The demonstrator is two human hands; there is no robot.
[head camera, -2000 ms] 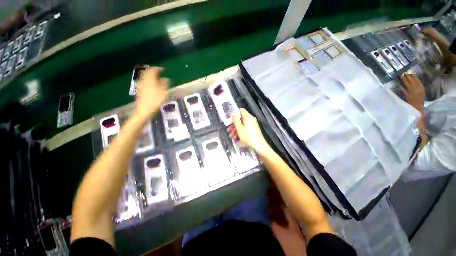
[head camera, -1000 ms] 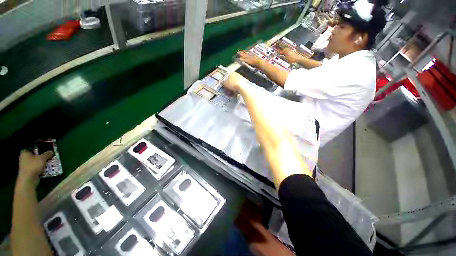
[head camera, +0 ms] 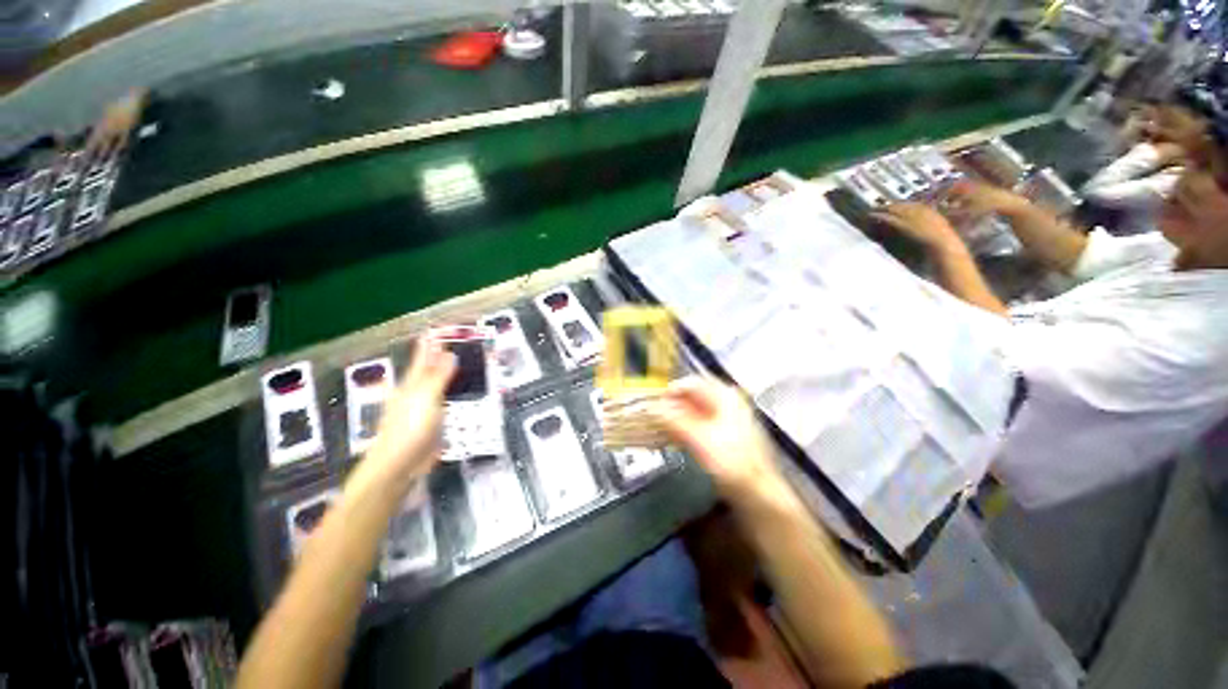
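Note:
My left hand (head camera: 428, 390) holds a phone body (head camera: 470, 404) with its dark screen and white keypad showing, above the blister tray. My right hand (head camera: 707, 420) holds a yellow front housing (head camera: 638, 361) by its lower end, upright, to the right of the phone body and apart from it. Below both hands lies a clear blister tray (head camera: 451, 572) with two rows of white phone backs (head camera: 560, 460), each with a dark oval at the top. My hands and the held parts hide some pockets.
A housing tray stack under a white foam sheet (head camera: 862, 364) stands at the right, a few frames (head camera: 749, 205) at its far end. A phone body (head camera: 245, 326) lies on the green belt (head camera: 364, 229). A metal post (head camera: 727, 101) rises behind. A coworker (head camera: 1091, 350) works at the right.
My right hand has come back from the far end of the stack with a yellow housing. My left hand has brought a phone body from the belt to above the tray. The view has swung left.

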